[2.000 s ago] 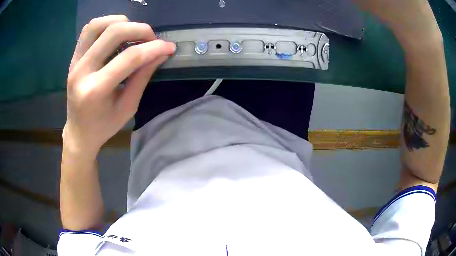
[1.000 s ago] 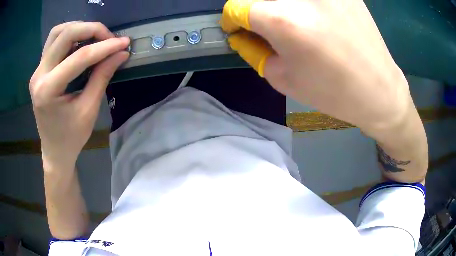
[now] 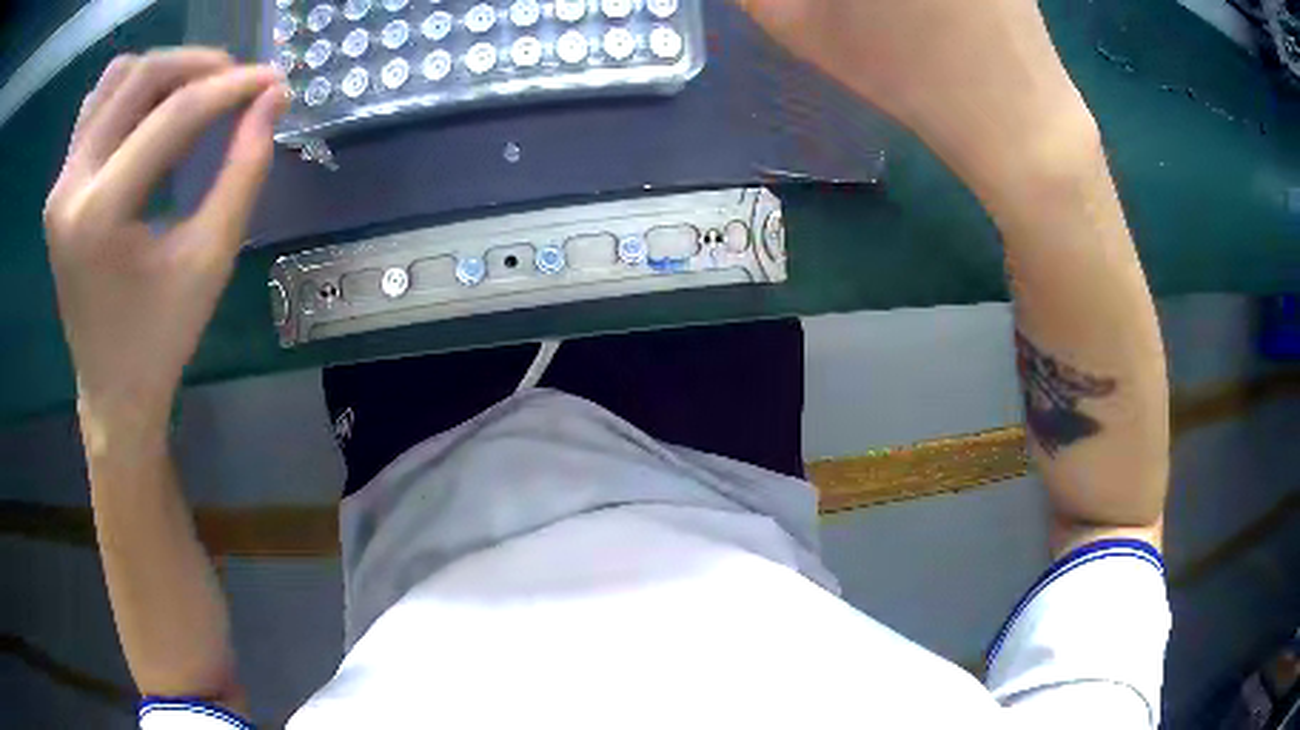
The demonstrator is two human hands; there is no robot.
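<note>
The metal strip plate (image 3: 435,267) lies at the bench's near edge, slightly tilted. Several small round inserts (image 3: 550,258) sit in its recesses, the leftmost whiter, the others bluish. A blue smudge marks its right part. The clear parts tray (image 3: 499,97) behind it holds rows of silver round parts. My left hand (image 3: 150,200) is bare and raised at the tray's left edge, off the plate, thumb and index tips close together; whether they pinch anything is unclear. My right hand (image 3: 870,36) is cut off by the top edge, its fingers out of the picture.
The dark work mat (image 3: 627,150) lies under the tray, with a small shiny bit (image 3: 512,151) on it between tray and plate. The green bench top (image 3: 912,243) extends to both sides. Dark, cable-like items show at the far upper right.
Both hands have left the plate; the left is at the tray's left edge, the right beyond the top edge. The tray has come into view. An insert now shows beside the blue smudge.
</note>
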